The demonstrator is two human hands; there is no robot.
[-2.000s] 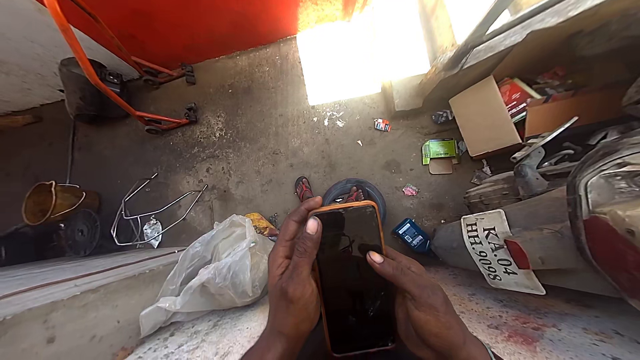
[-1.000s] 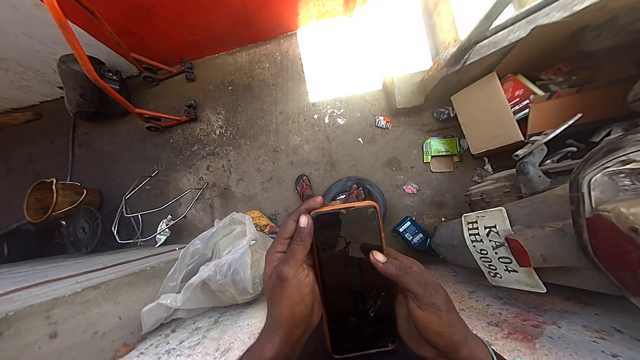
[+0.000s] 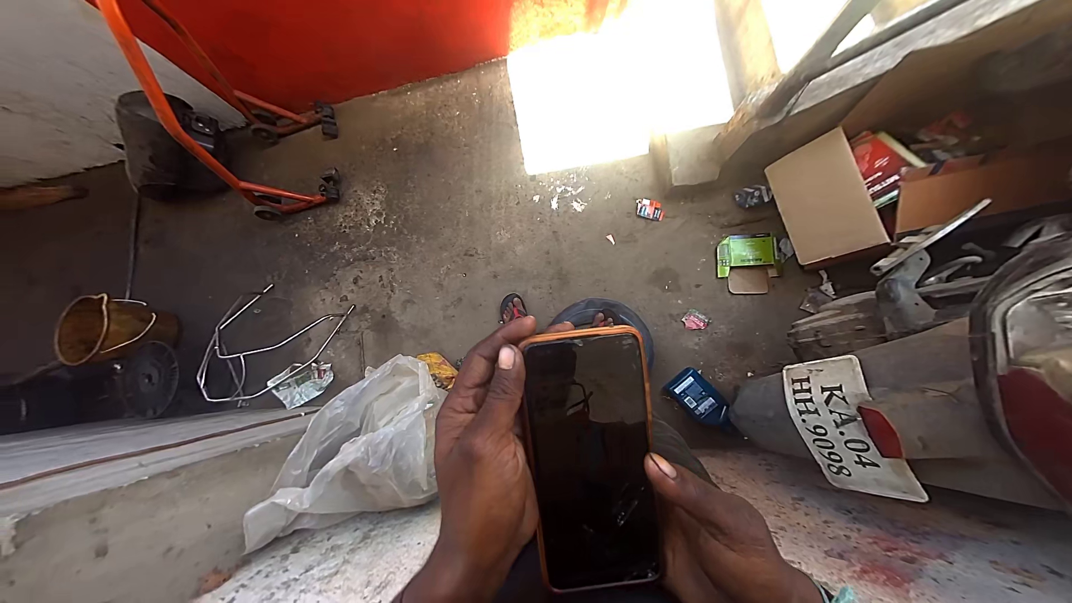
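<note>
A smartphone in an orange case (image 3: 593,461) is held upright in both hands, its dark screen towards me with faint reflections on it. My left hand (image 3: 490,444) grips its left edge, the thumb along the upper side and fingertips behind the top corner. My right hand (image 3: 724,523) holds the lower right edge, its thumb tip on the rim. Left of my left hand lies a crumpled translucent plastic bag (image 3: 360,452) on a pale ledge. Beyond the phone, my feet in sandals (image 3: 512,307) show on the floor, one by a dark round rim (image 3: 624,314).
At the right stand a scooter's rear part with a licence plate (image 3: 852,427), a blue plastic bottle (image 3: 697,395) and an open cardboard box (image 3: 827,197). A green carton (image 3: 748,251) lies nearby. Leftwards are an orange metal frame (image 3: 180,134), a bent wire frame (image 3: 280,347) and a rusty bucket (image 3: 105,329).
</note>
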